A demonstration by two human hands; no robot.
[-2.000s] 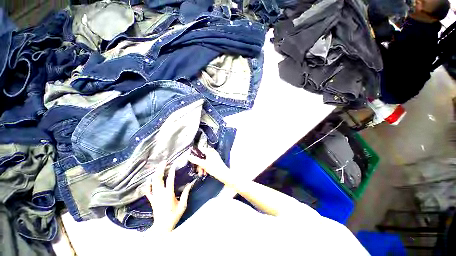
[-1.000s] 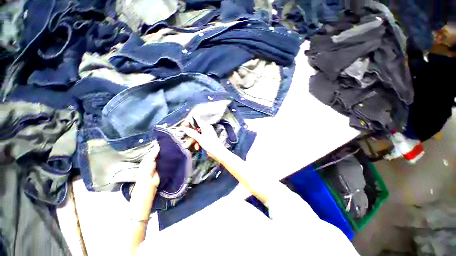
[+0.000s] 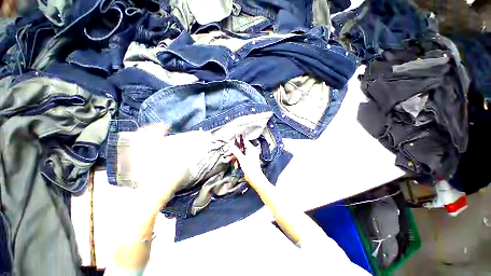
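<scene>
A denim garment (image 3: 226, 210) lies before me, blue outside and pale grey-beige on its creased reverse, with a blue band (image 3: 245, 112) of small bright dots across it. My right hand (image 3: 243, 157) is at the middle of the garment, fingers bent around a small dark and reddish thing that is too small to name. My left hand (image 3: 156, 156) is over the garment's left part, washed out by glare and blurred, so its fingers and any hold cannot be made out.
Denim garments (image 3: 145, 38) are heaped behind and at the left. A charcoal pile (image 3: 420, 108) lies at the right of the white table (image 3: 334, 161). A blue crate (image 3: 339, 232) and a green crate (image 3: 412, 242) stand beside its edge.
The view has shifted, so everything sits further right and lower. The dark navy panel held by my left hand a second ago no longer shows. My left hand is now over the garment's left part.
</scene>
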